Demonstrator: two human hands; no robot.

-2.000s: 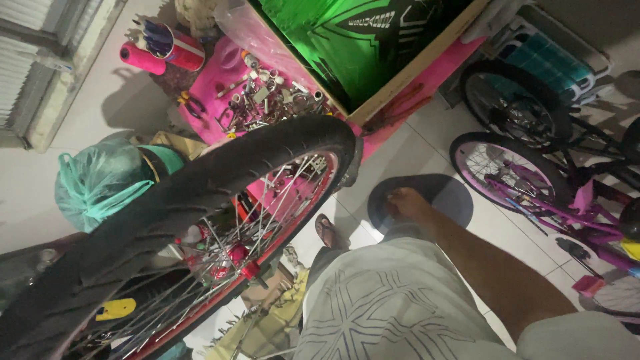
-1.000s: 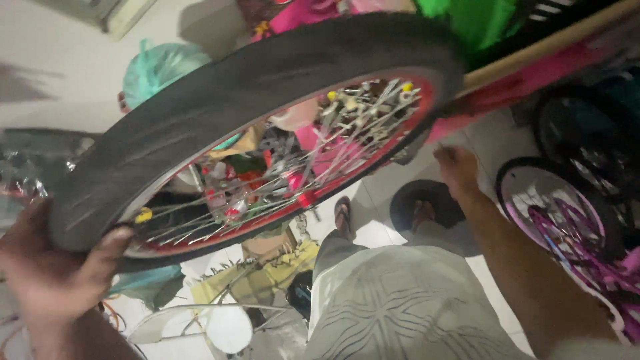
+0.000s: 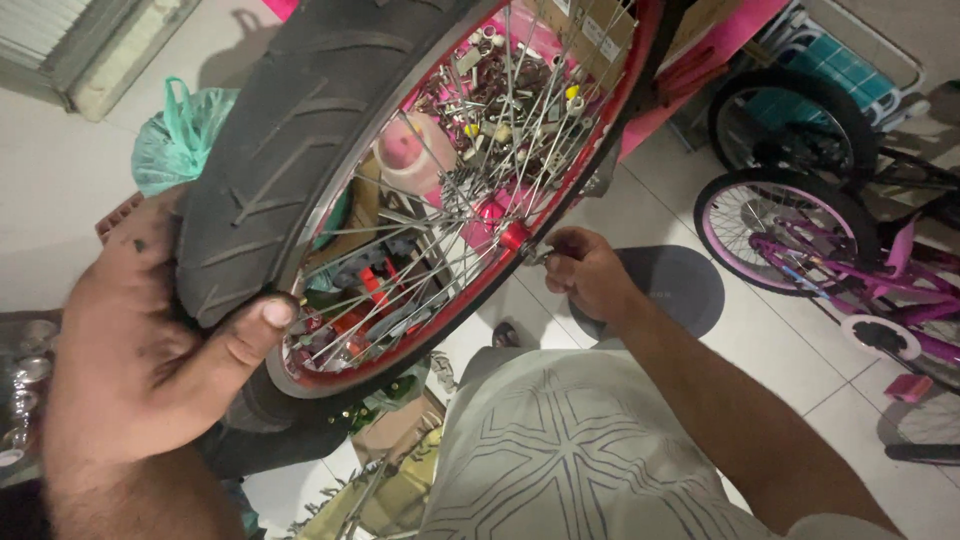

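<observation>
A bicycle wheel with a black tyre (image 3: 300, 112) and red rim (image 3: 409, 341) stands tilted before me. My left hand (image 3: 157, 345) grips the tyre at its near left side, the thumb lying against the rim. Thin spokes run to the red hub (image 3: 513, 234). At the hub's axle end, my right hand (image 3: 581, 270) pinches a small metal part (image 3: 536, 253) between thumb and fingers. Whether that part is threaded on the axle cannot be told. Behind the spokes, many small metal parts (image 3: 510, 97) lie on a pink surface beside a translucent round container (image 3: 416, 150).
A cardboard box (image 3: 600, 37) sits at the top. Purple (image 3: 892, 300) and black (image 3: 795, 120) bicycles are on the right, near a dark oval mat (image 3: 667, 289). A green plastic bag (image 3: 180, 135) lies at upper left, cardboard (image 3: 397, 431) below the wheel.
The wheel has become more upright in view. My left hand, unseen in the oldest frame, has stayed on the tyre since the middle one. My right hand has come to the hub's axle end.
</observation>
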